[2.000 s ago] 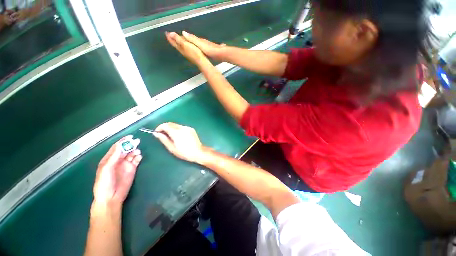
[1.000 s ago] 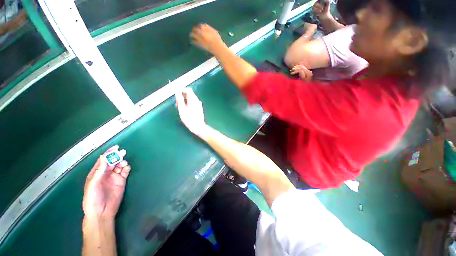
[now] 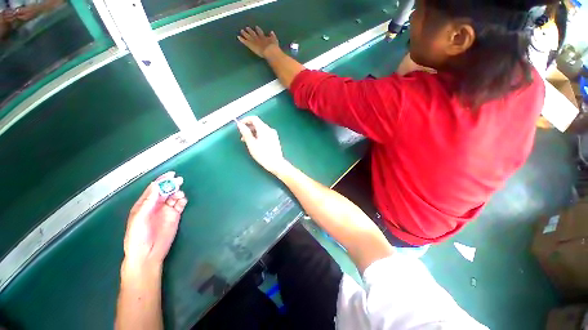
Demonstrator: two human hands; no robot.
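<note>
My left hand [image 3: 155, 219] is palm up over the green bench [image 3: 213, 193] and holds a small pale square housing [image 3: 167, 187] between thumb and fingers. A teal-green circuit board shows inside the housing. My right hand [image 3: 261, 142] is to the right and farther forward, near the metal rail. Its fingers are closed around thin tweezers [image 3: 238, 122], whose tip points toward the rail. The tweezers are small, and I cannot tell whether anything is in their tip. The two hands are well apart.
A pale metal rail [image 3: 97, 178] separates the bench from the dark green belt [image 3: 213, 71]. A white upright [image 3: 158, 74] crosses the belt. A person in red [image 3: 438, 148] sits close on the right, one hand over the belt beside small pale units [image 3: 294, 47]. A cardboard box [image 3: 567, 248] stands far right.
My right hand has moved forward and right, away from the housing, toward the rail. The neighbour's hands, together earlier, have parted, and one is now spread over the belt. My left hand still holds the housing.
</note>
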